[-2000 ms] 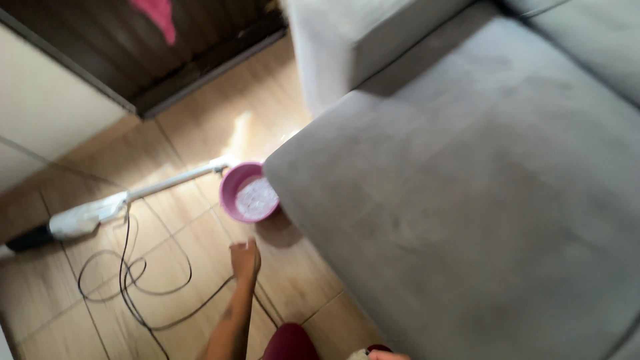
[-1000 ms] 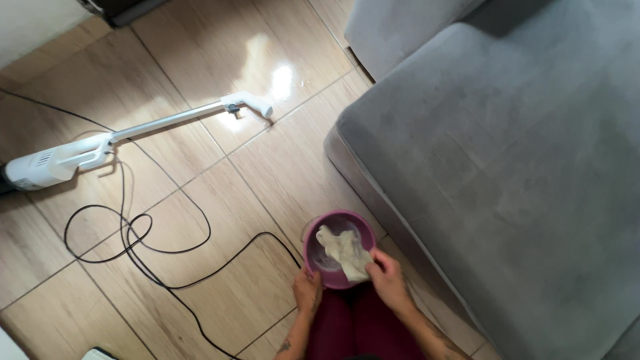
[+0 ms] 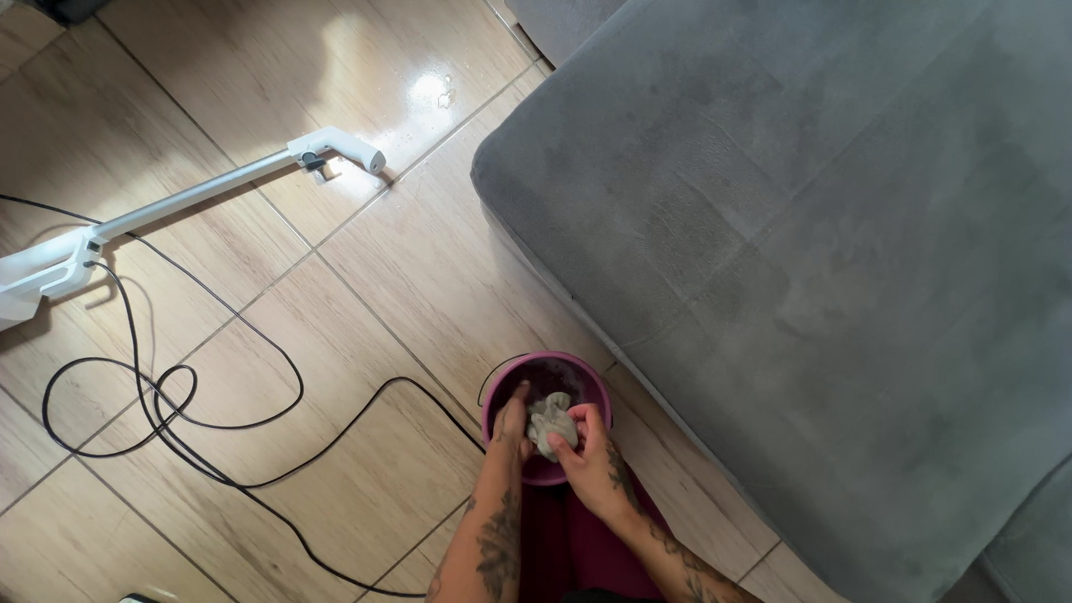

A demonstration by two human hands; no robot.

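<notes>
A purple bucket (image 3: 548,358) stands on the tiled floor just in front of my knees, with some foamy liquid visible inside. Over its opening, a light grey-beige cloth (image 3: 553,425) is bunched up between my hands. My right hand (image 3: 589,444) grips the cloth from the right, thumb and fingers around it. At the cloth's left side, inside the rim, is my left hand (image 3: 511,423); its fingers are partly hidden, and whether they close on the cloth does not show clearly.
A grey upholstered sofa seat (image 3: 754,251) fills the right side, with darker patches on its fabric. On the floor at left lies a white upright vacuum cleaner (image 3: 193,197), its black cord (image 3: 297,368) looped across the tiles to the bucket. Wet spots (image 3: 444,96) shine on the floor above.
Two seconds ago my left hand was near the bucket beside the sofa's corner; the bucket has since come close to my knees. The cloth, hanging loosely one second ago, is now bunched up.
</notes>
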